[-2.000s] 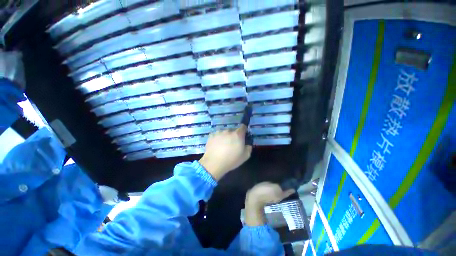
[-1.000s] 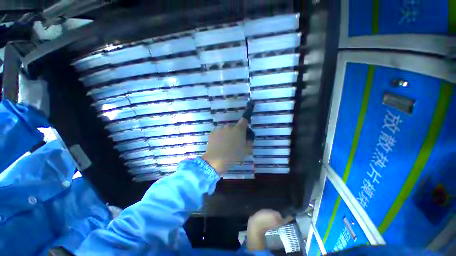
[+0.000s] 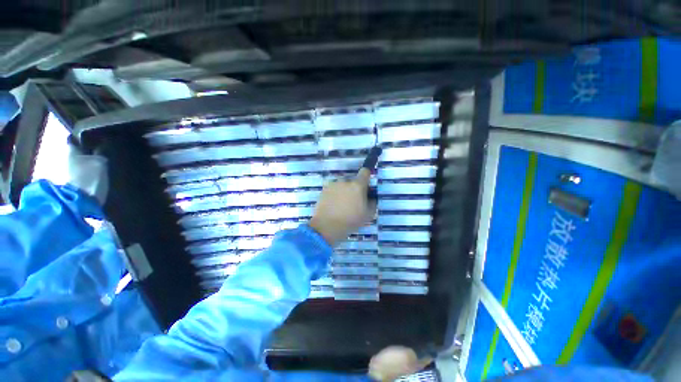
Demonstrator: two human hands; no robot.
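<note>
A deep black crate (image 3: 321,324) holds close parallel rows of silver-white metal bars (image 3: 284,183). My left hand (image 3: 343,207) reaches over the rows from the lower left in a blue sleeve. Its index finger, with a black cot, is extended onto the seam between bar columns in the upper right part. The other fingers look partly curled, and nothing shows in the hand. My right hand (image 3: 394,363) is at the bottom edge, cut off, beside a pale grid-faced item (image 3: 420,374) that is also mostly cut off. Its grip is largely hidden.
Blue cabinet doors (image 3: 564,261) with Chinese lettering and yellow-green stripes stand close on the right. A person in a blue smock (image 3: 63,280) is at the left, by the crate's side. A white label (image 3: 139,261) is on the crate's left rim. Dark blurred structures cross the top.
The view has shifted, so crate and cabinets sit lower in the picture. My left index finger has moved up the rows to bars farther back. My right hand and its item have sunk towards the bottom edge.
</note>
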